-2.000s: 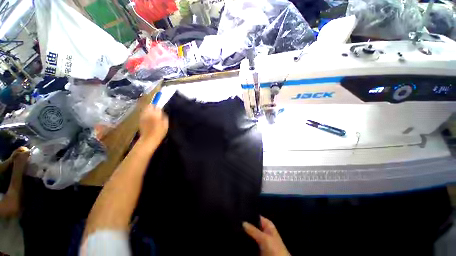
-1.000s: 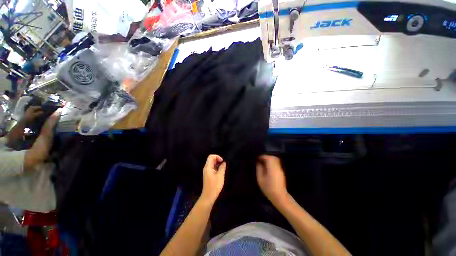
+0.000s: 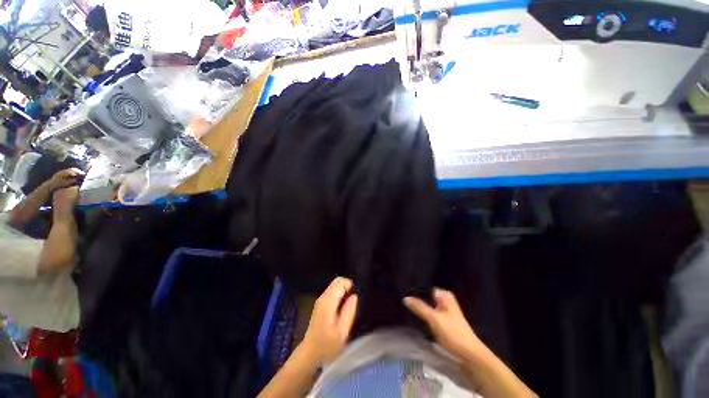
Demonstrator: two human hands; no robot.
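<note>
A large black fabric piece (image 3: 334, 171) lies bunched on the white sewing table and hangs over its front edge to my lap. My left hand (image 3: 333, 315) pinches its lower part near my lap. My right hand (image 3: 441, 315) grips the cloth a little to the right, thumb and fingers on the dark fabric. The edge between my hands is hard to see, black on black. The white sewing machine (image 3: 497, 50) stands at the upper right. Its presser foot (image 3: 424, 71) is beside the fabric's upper right edge.
Slim dark snips or a pen (image 3: 515, 100) lie on the machine bed. A blue-rimmed basket (image 3: 268, 322) with black pieces stands below the table at left. A grey vented housing (image 3: 128, 111) and clear plastic bags (image 3: 167, 167) are left. Another person's arms (image 3: 58, 225) show at far left.
My left hand has left the tabletop and come down to my lap. Both hands have since moved lower, drawing the cloth down. The view has tilted downward.
</note>
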